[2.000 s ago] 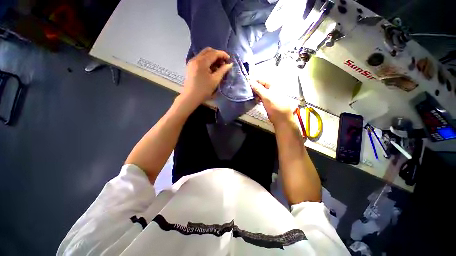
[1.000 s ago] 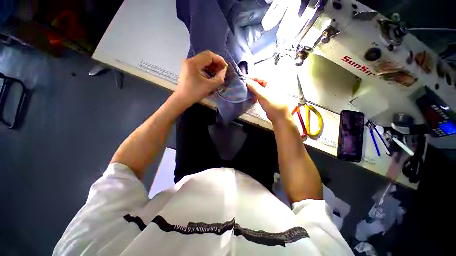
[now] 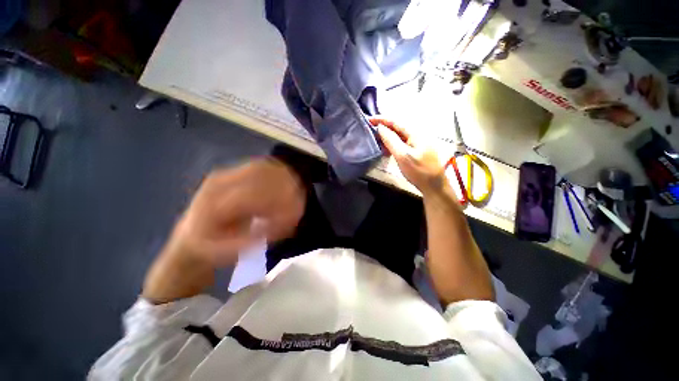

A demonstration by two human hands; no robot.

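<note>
The dark blue-grey garment [image 3: 316, 71] lies over the table edge, its near end hanging towards my lap. A paler folded part with a curved seam [image 3: 354, 146] faces up at that end. My right hand [image 3: 417, 160] pinches the right edge of this part with the fingertips. My left hand [image 3: 246, 205] is blurred, off the garment, to the left of my lap. Its fingers look curled, and a small pale spot shows at them; whether it holds anything is unclear.
Scissors with red and yellow handles [image 3: 470, 178] lie right of my right hand, then a black smartphone [image 3: 535, 201] and blue tweezers or snips [image 3: 572, 206]. The white sewing machine [image 3: 555, 89] stands behind them. White scraps [image 3: 569, 316] lie on the floor.
My left hand has left the garment and moved down and left, towards my body. My right hand stays at the garment's edge. The folded part now lies uncovered.
</note>
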